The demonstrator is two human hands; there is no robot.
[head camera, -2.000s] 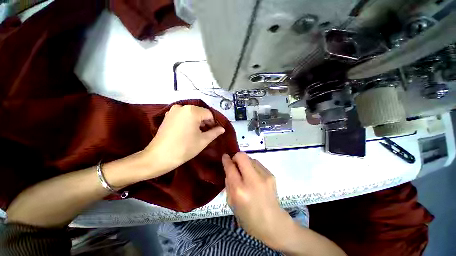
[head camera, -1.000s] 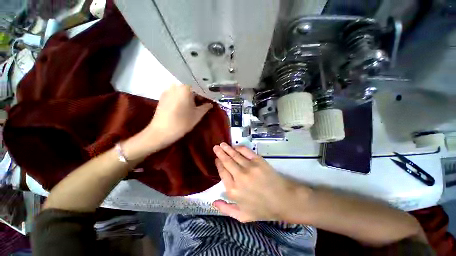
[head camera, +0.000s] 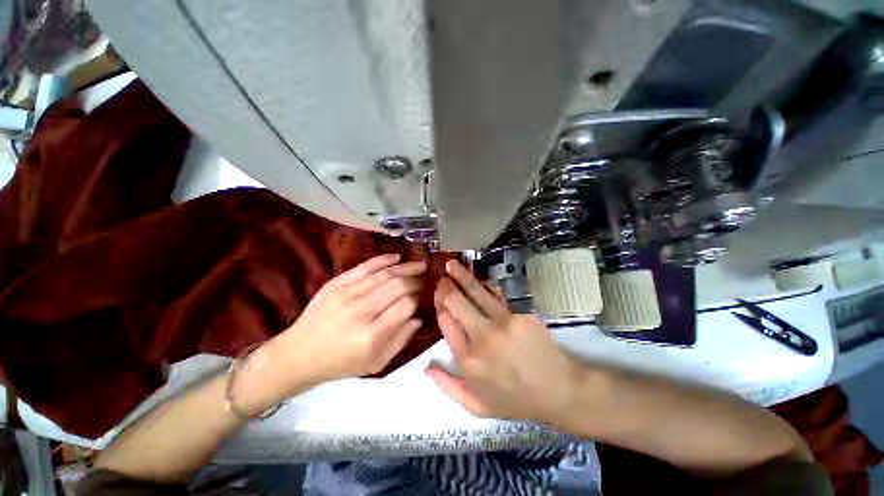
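Note:
The rust-brown garment piece (head camera: 242, 262) lies across the machine bed from the left, its right end under the sewing machine head (head camera: 359, 87). My left hand (head camera: 361, 318) lies on the cloth with its fingertips near the needle area. My right hand (head camera: 499, 349) is just right of it, its fingertips at the cloth's right end and its thumb apart. Both hands are bare; no clear pinch on the cloth shows. The presser foot and needle are mostly hidden by the head and the fingers.
Two cream ribbed tension knobs (head camera: 565, 283) stand right of my fingers. A dark smartphone (head camera: 676, 300) lies behind them. Black thread snips (head camera: 775, 325) lie at the right. A printed scale (head camera: 388, 444) runs along the table's front edge. More rust-brown cloth (head camera: 838, 436) hangs at lower right.
The view has moved closer to the machine head. My left hand has gone from raised and bent to flat on the cloth. My right fingers have moved up toward the needle area. The cloth reaches farther right.

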